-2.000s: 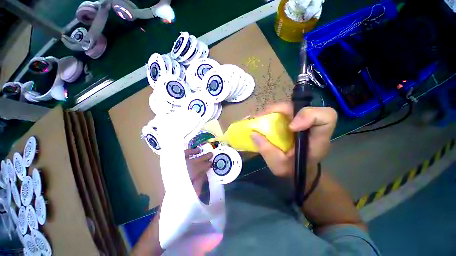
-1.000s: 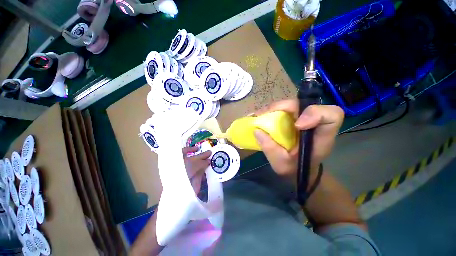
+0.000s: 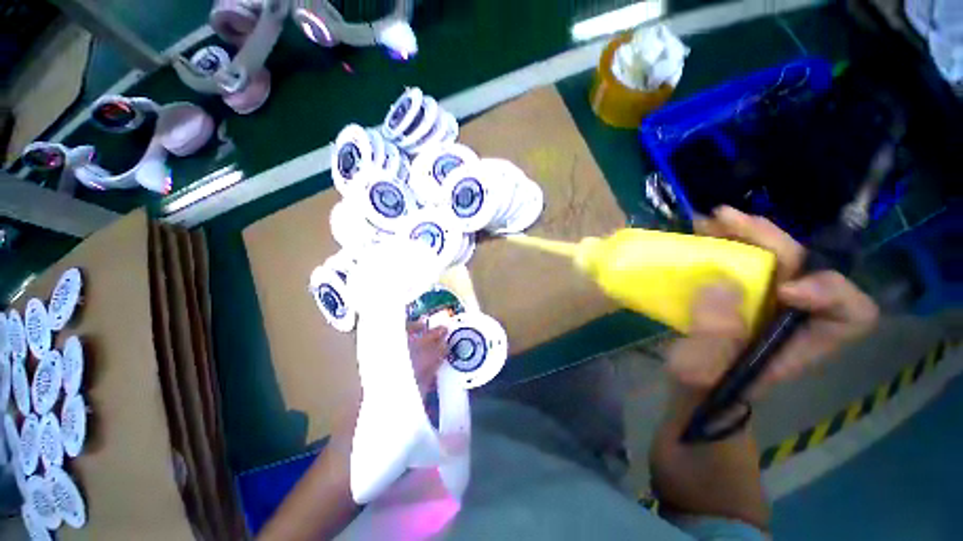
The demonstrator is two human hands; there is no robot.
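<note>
My right hand (image 3: 776,306) holds the yellow glue bottle (image 3: 676,277) and the black soldering iron (image 3: 755,359) together, off to the right of the work. The bottle's long nozzle points left. My left hand (image 3: 422,354), partly hidden, holds the overexposed white headphone (image 3: 382,423) close to my body. A green circuit board (image 3: 433,303) shows in its open earcup. A speaker plate (image 3: 472,349) sits beside the earcup at my left fingers. More speaker plates (image 3: 388,199) are piled behind on the cardboard mat (image 3: 290,349).
An amber tub (image 3: 621,97) with white wadding stands at the back. A blue bin (image 3: 676,132) with dark contents is at the right. Other headphones (image 3: 137,153) lie on the green belt at the upper left. Cardboard sheets (image 3: 127,349) with spare plates stand at the left.
My right hand has moved right, carrying the bottle and iron away from the earcup. The iron now tilts toward the upper right. The headphone stays by my left hand; the view has shifted slightly.
</note>
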